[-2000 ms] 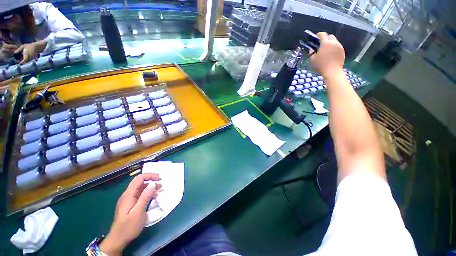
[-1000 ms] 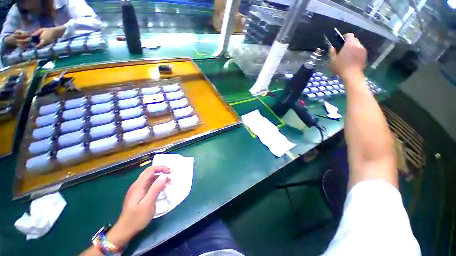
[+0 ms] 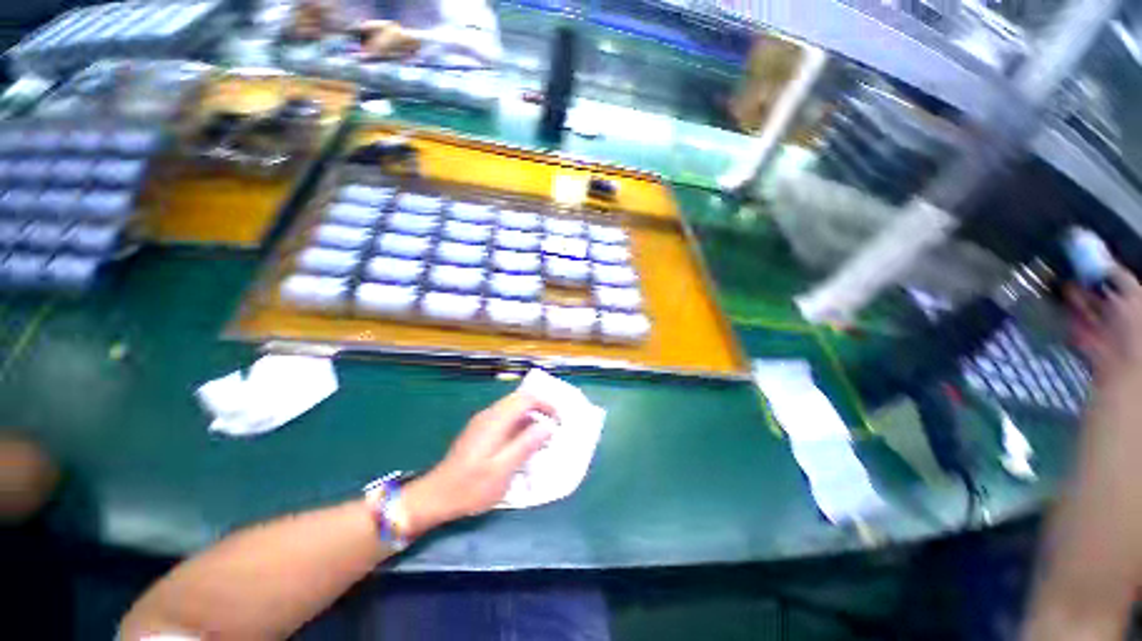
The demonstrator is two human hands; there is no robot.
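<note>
My left hand [image 3: 482,463] rests on the bench with its fingers curled on a crumpled part of a white wiping cloth [image 3: 566,457]. My right hand [image 3: 1108,319] is blurred at the far right edge. It holds a small pale-blue and dark piece, which looks like a housing [image 3: 1090,254], near the dark heat gun [image 3: 920,407]. The fingers of this hand are partly cut off and unclear. Rows of pale housings [image 3: 452,277] sit in a clear tray on the amber board [image 3: 695,307]; one pocket in the front part looks empty.
A spare wipe [image 3: 282,391] lies left of my left hand. A creased white sheet [image 3: 820,438] lies at right. Another housing tray [image 3: 1021,363] is beyond the heat gun. More trays [image 3: 69,200] stand at far left. A white post [image 3: 877,257] rises at right. Another person's arm [image 3: 25,476] shows at left.
The view has swung left, so the board and trays appear further right. My right hand now sits at the right edge, and the piece in it shows a pale side. My left hand stays on the cloth.
</note>
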